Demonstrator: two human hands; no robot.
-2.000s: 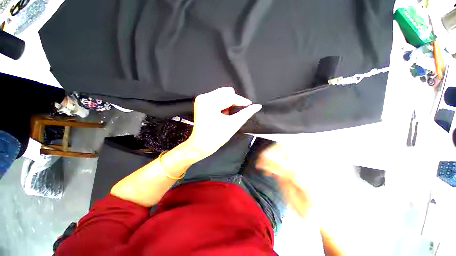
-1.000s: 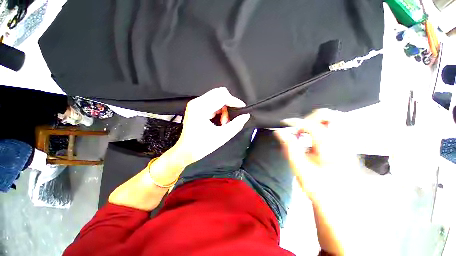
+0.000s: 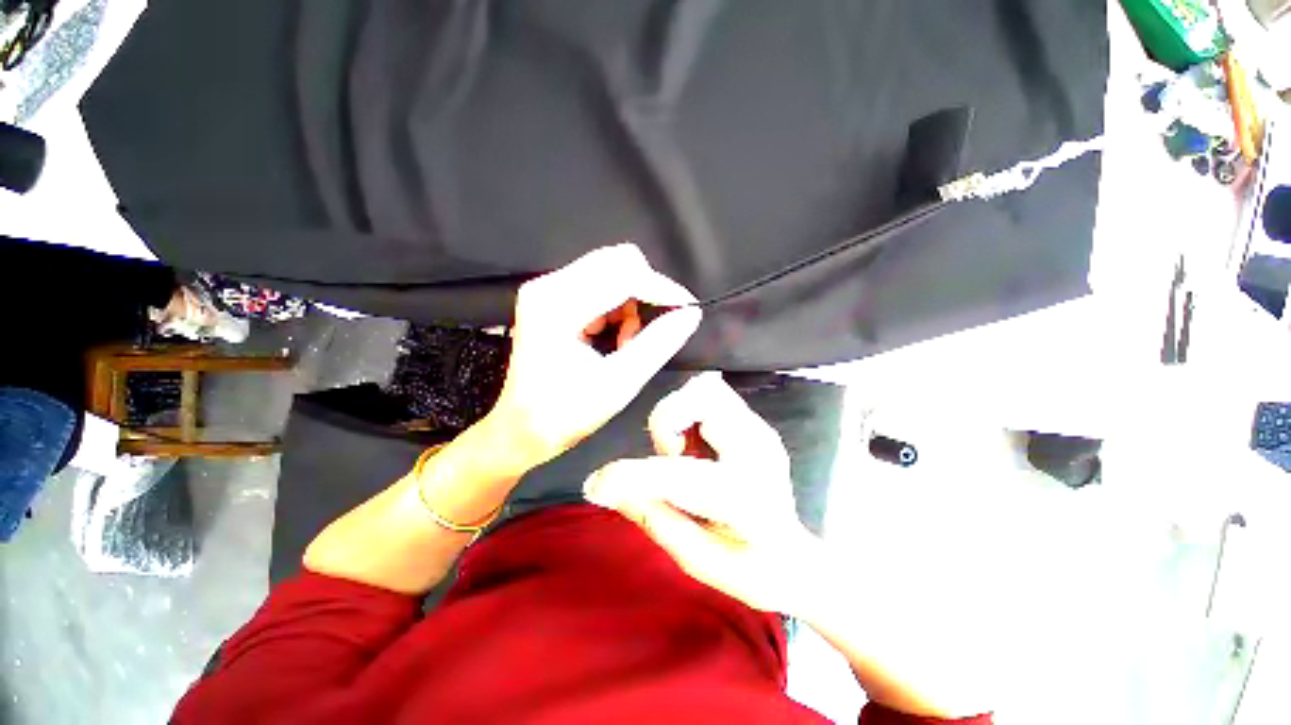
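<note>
The wide black fabric (image 3: 496, 128) lies over the table and reaches my lap. My left hand (image 3: 595, 340) pinches its folded edge (image 3: 793, 269) between thumb and fingertips. A small pale clip (image 3: 966, 187) grips the edge at the right, and a whitish cord (image 3: 1055, 159) runs right from it. The edge is taut between clip and left hand. My right hand (image 3: 708, 482) is in front of my lap, below and right of the left, off the cloth, with fingers curled. I cannot see a needle or thread in it.
Dark snips (image 3: 1178, 309) lie right of the cloth. A green box (image 3: 1178, 29), an orange handle (image 3: 1243, 106) and small round bits (image 3: 1196, 142) are at the upper right. A wooden stool (image 3: 184, 358) stands at the left. A person's blue-clad part (image 3: 31, 439) shows at the far left.
My right hand has moved from the right side of the cloth edge to in front of my lap. My left hand keeps its pinch on the fold. A small dark object is now visible right of my lap.
</note>
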